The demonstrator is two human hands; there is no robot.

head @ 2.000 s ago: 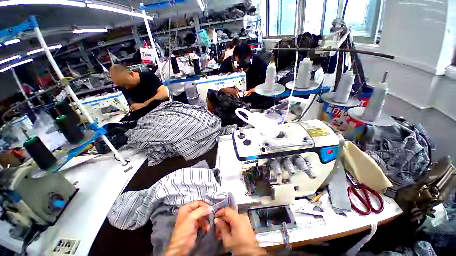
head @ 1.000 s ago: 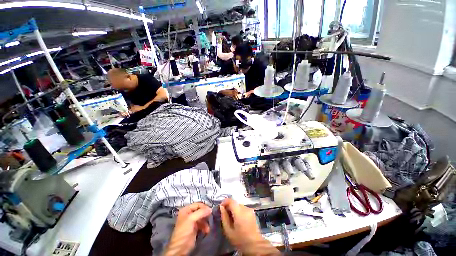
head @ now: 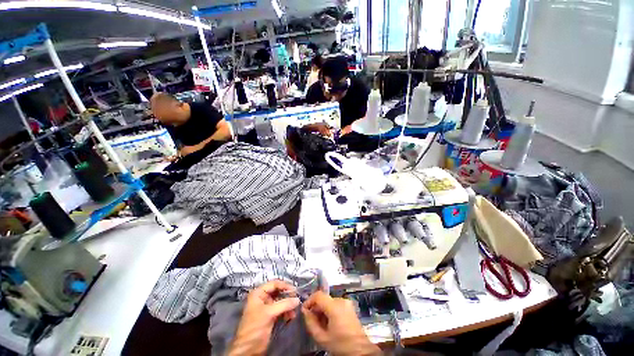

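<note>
A garment piece of striped fabric (head: 254, 260) joined to plain darker grey cloth (head: 226, 316) lies left of the overlock machine (head: 396, 215). My left hand (head: 267, 313) pinches the garment's edge, thumb and index finger together, near the bottom middle. My right hand (head: 334, 320) is close beside it on the right, its fingertips pinched at the same edge. Both hands are bare. A thin pale strand or folded edge shows just above the fingertips; which of the two I cannot tell. The grey cloth is partly hidden behind the hands.
Red-handled scissors (head: 505, 277), a cream piece (head: 506, 233) and small tools (head: 436, 276) lie right of the machine. A striped bundle (head: 240, 182) is beyond the work. Thread cones (head: 420, 104) stand behind the machine. A second machine (head: 59, 278) is at left. Two people sit working beyond.
The right hand moved up and slightly away at one second ago, and is now lower, back near the left fingertips. The edge between the fingers has shifted slightly.
</note>
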